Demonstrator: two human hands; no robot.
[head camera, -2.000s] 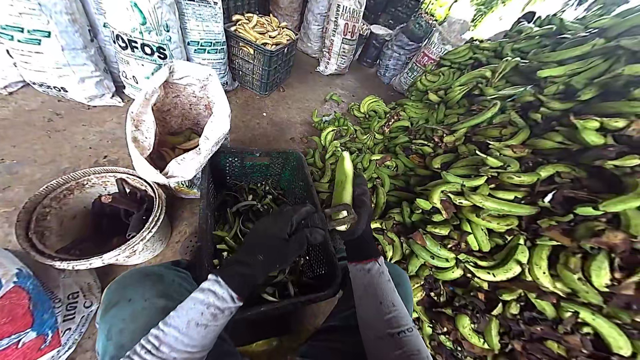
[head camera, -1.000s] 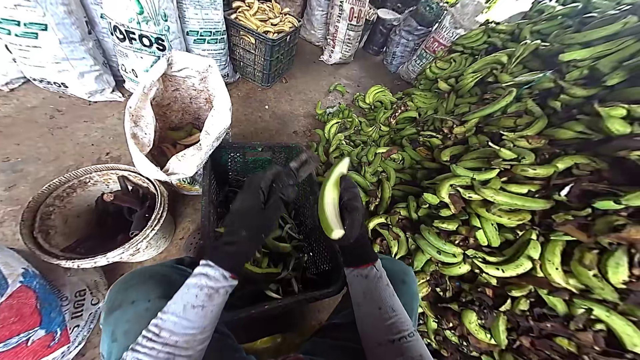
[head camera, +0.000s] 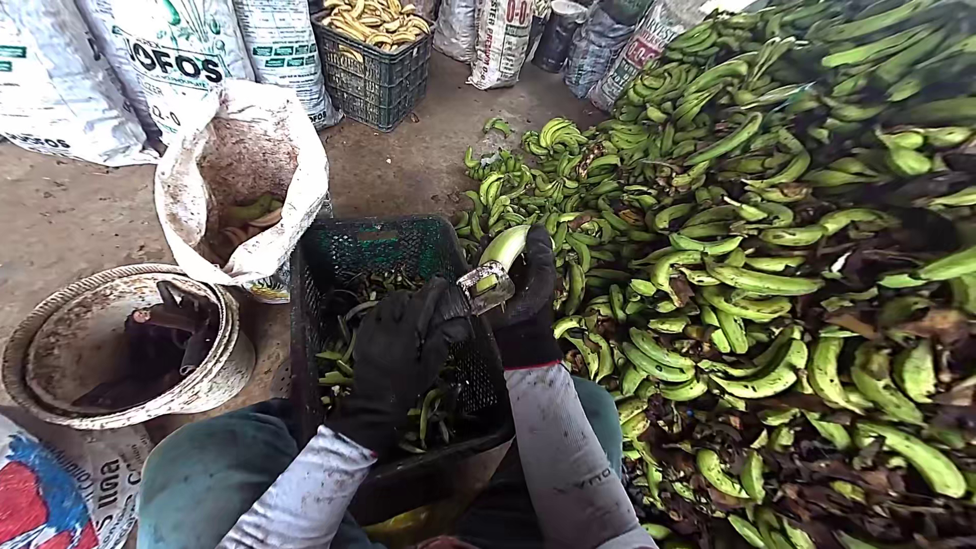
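Observation:
My left hand (head camera: 400, 347), in a black glove, grips the handle of a metal peeler (head camera: 486, 287). The peeler's wide head lies against a partly peeled green plantain (head camera: 505, 248). My right hand (head camera: 528, 293), gloved too, holds that plantain from its right side, pale flesh showing. Below both hands is a dark green plastic crate (head camera: 301, 335) between my knees, with green peels (head camera: 335, 366) inside; my left hand and forearm hide part of it.
A large heap of green plantains (head camera: 755, 282) fills the right. On the left are an open white sack (head camera: 244, 168) holding some plantains and a round bucket (head camera: 236, 381) with dark items. Behind stand a crate of peeled plantains (head camera: 374, 76) and filled sacks (head camera: 179, 53).
The peeler was apart from the plantain one second ago and is now against it. The plantain, more upright before, now leans with its upper end to the right.

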